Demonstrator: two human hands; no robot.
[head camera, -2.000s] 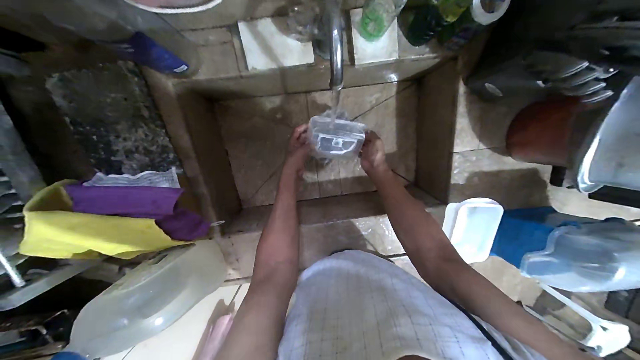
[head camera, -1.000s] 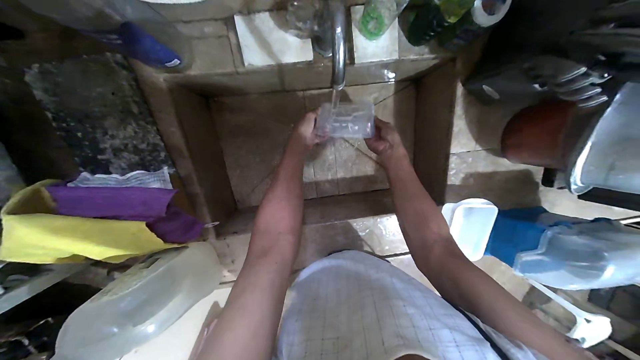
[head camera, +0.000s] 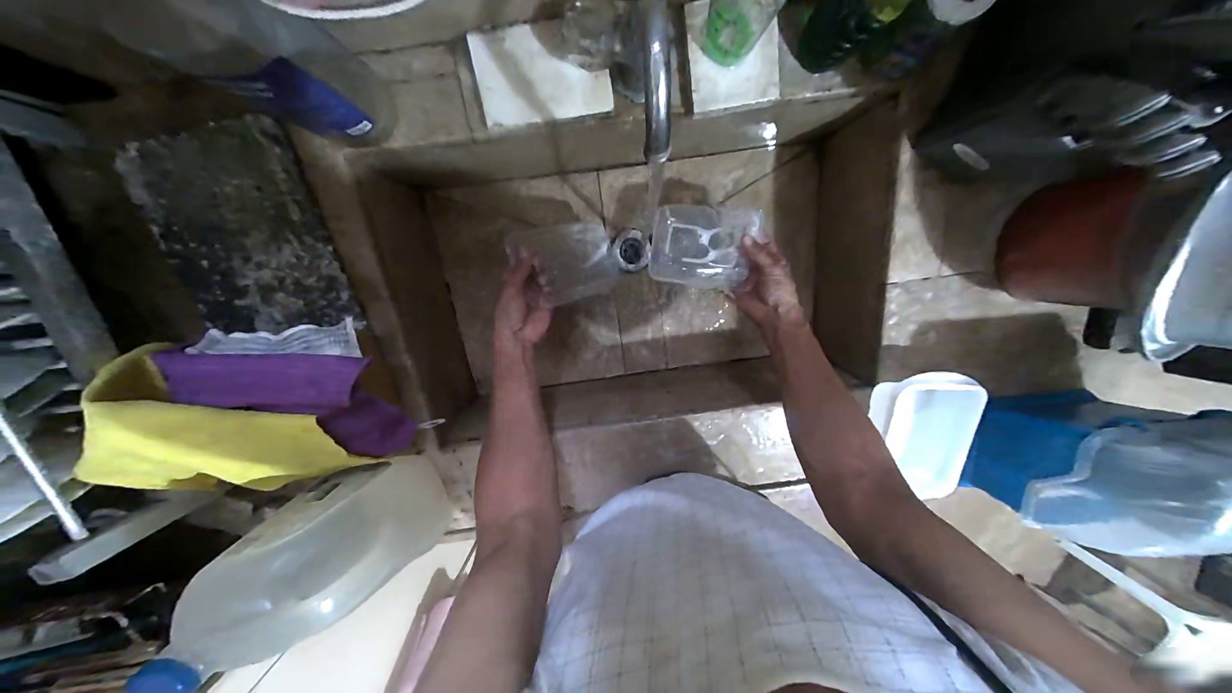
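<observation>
Over a tiled sink basin, my left hand grips a clear plastic piece, flat and see-through, perhaps a lid. My right hand holds a clear plastic container by its right side. The two pieces are apart, with the metal drain showing between them. Water runs from the metal faucet down near the container's left edge.
Yellow and purple cloths lie left of the basin, above a large translucent plastic bottle. White plastic containers and a reddish-brown pot stand at the right. Green bottles are behind the basin.
Both hands were together at one clear plastic item under the faucet. They have moved apart, and each now holds a separate clear piece.
</observation>
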